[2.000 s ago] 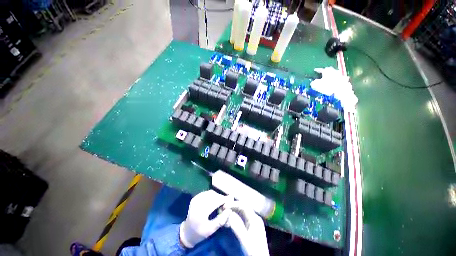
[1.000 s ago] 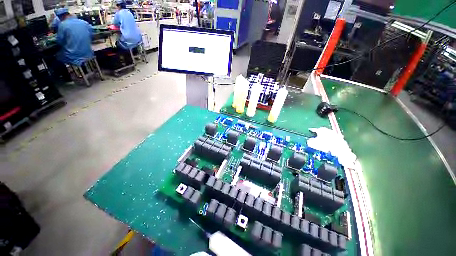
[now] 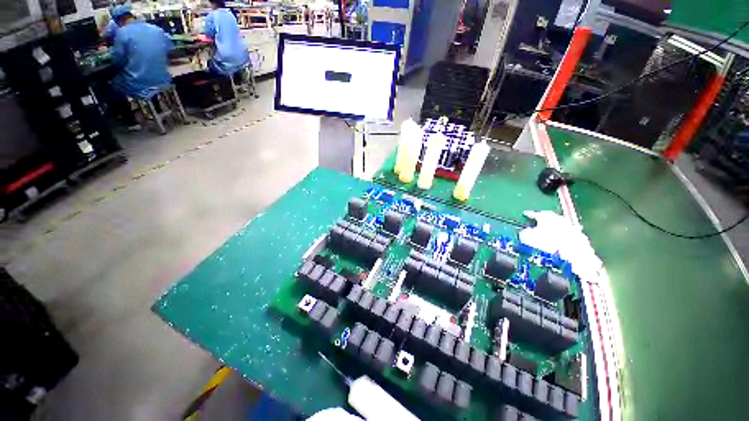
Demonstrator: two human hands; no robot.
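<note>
A white glue syringe [image 3: 379,401] shows at the bottom edge, its thin needle [image 3: 335,367] pointing up and left above the near edge of the circuit board. Its rear end is cut off by the picture's edge. A small part of a white glove, seemingly my left hand [image 3: 332,414], shows beside the syringe; its fingers and grip are hidden. My right hand is out of the picture. The large green circuit board [image 3: 287,301] carries rows of dark grey block components [image 3: 438,277], blue components [image 3: 427,215] and small white square terminals [image 3: 404,363].
Several upright glue tubes [image 3: 470,171] stand beyond the board. A crumpled white cloth [image 3: 552,233] lies at its far right corner. A white-and-red rail [image 3: 606,345] borders the green surface [image 3: 673,329] at right. A monitor [image 3: 337,79] stands behind; seated people [image 3: 141,59] are far left.
The view has tilted upward since two seconds ago, bringing the monitor and people in. The gloves and syringe have dropped towards the bottom edge; the right glove has left the picture.
</note>
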